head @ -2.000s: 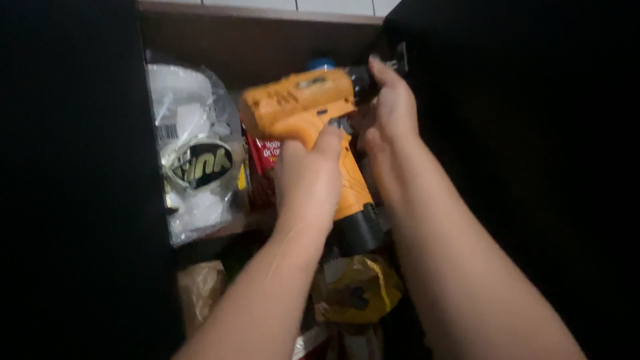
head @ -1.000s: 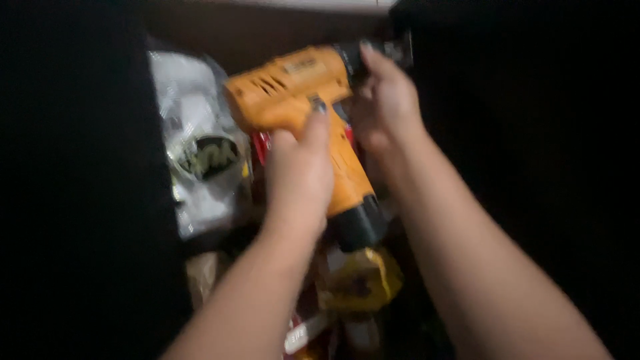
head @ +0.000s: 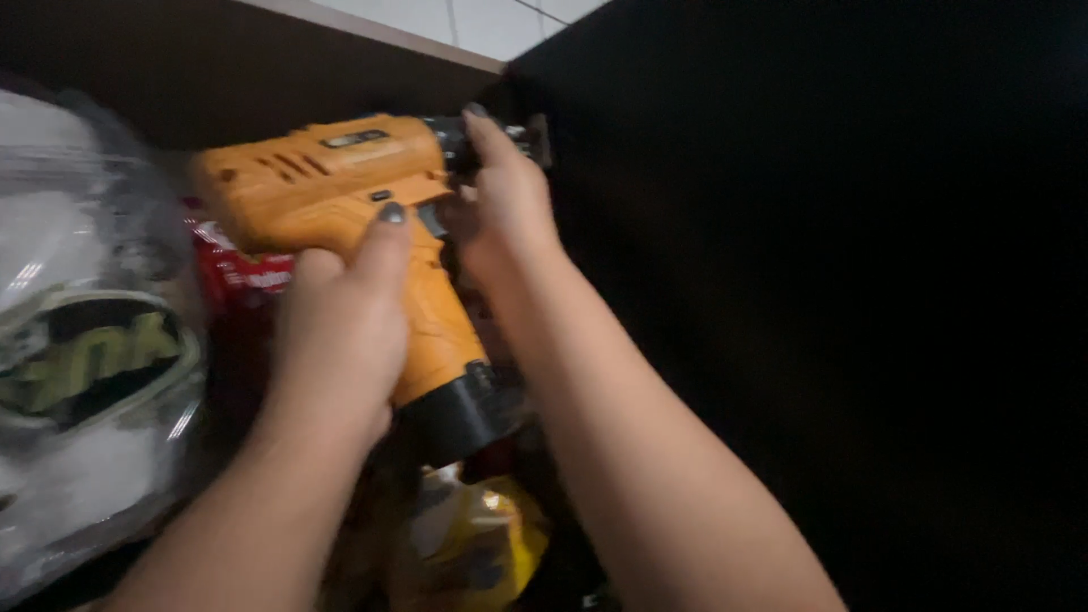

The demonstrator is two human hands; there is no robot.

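An orange cordless drill (head: 340,183) with a black battery base lies tilted across the middle of the head view, its chuck toward the right. My left hand (head: 353,314) is wrapped around its handle, with the thumb on the side of the body. Up at the black chuck, my right hand (head: 506,187) has its fingers around the front of the drill, near the trigger. Just beyond the chuck, a small metal fitting (head: 540,140) sits against the dark panel on the right. Blur hides whether the bit touches it.
A clear plastic bag (head: 93,382) with white contents and a dark oval emblem is at left. Behind the drill is a red package (head: 246,272); below is a yellow package (head: 501,544). A dark panel (head: 807,297) rises at right, and a board (head: 255,76) crosses the back.
The view has moved closer to the drill and the back corner. Both hands keep their hold on the drill, which still points right toward the metal fitting.
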